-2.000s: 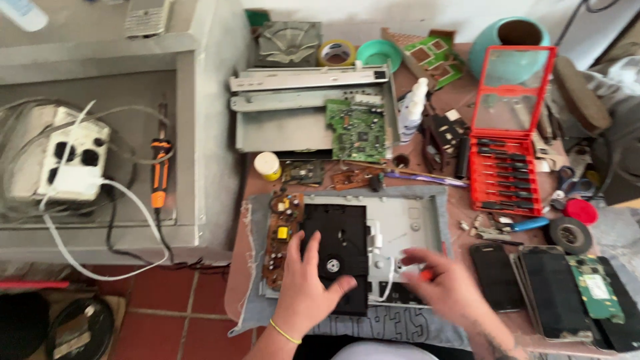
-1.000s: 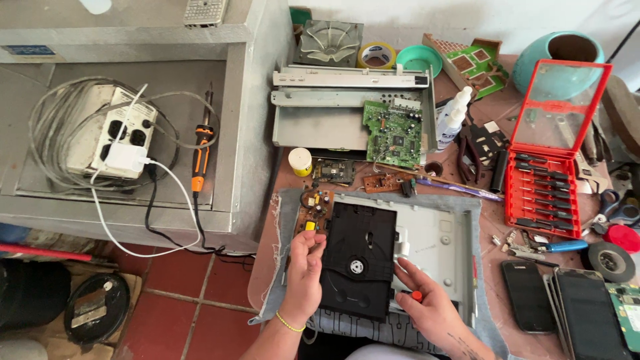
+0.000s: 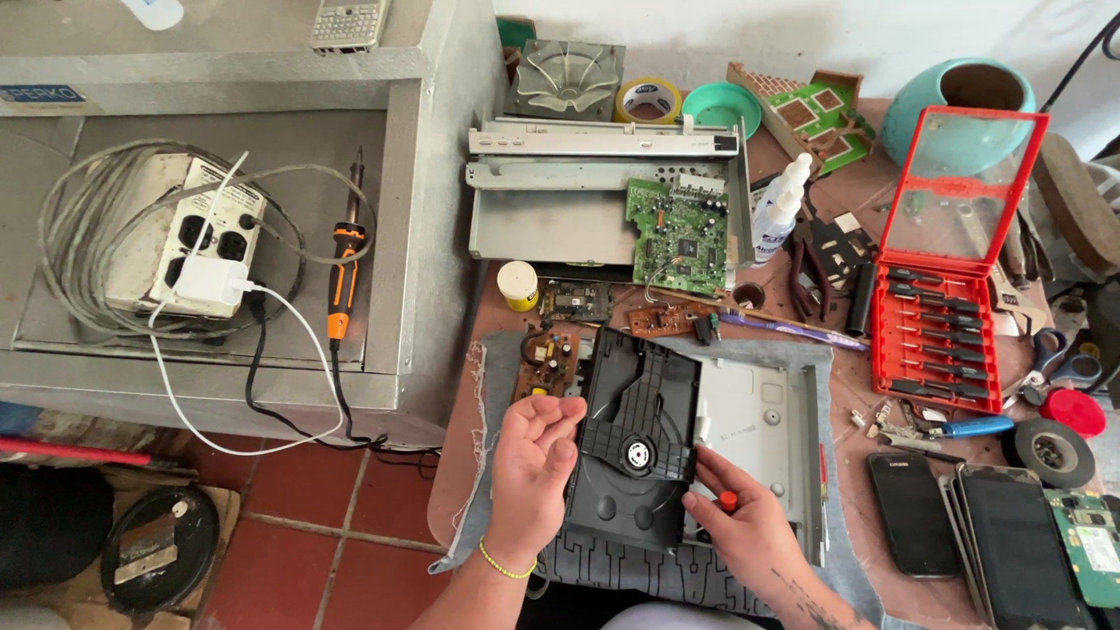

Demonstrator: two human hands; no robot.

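A black plastic disc-drive mechanism point(image 3: 634, 437) is tilted over a grey metal chassis point(image 3: 757, 429) lying on a grey cloth point(image 3: 490, 437). My right hand point(image 3: 744, 516) grips its right edge between thumb and fingers; a small red-ended object point(image 3: 727, 500), mostly hidden, sits in that same hand. Beside the left edge my left hand point(image 3: 534, 472) is raised with the fingers apart and curled, holding nothing. Past the fingertips of that hand lies a brown circuit board point(image 3: 547, 359) with components.
Behind stand an opened metal case point(image 3: 551, 219) with a green circuit board point(image 3: 681, 232) and a white bottle point(image 3: 779, 214). To the right are a red screwdriver set point(image 3: 941, 341), phones point(image 3: 914, 514) and black tape point(image 3: 1048, 451). A soldering iron point(image 3: 344, 280) lies left.
The black mechanism, flat two seconds ago, is now tilted up. My right hand has closed on its right edge, and my left hand has come off its top to the left side.
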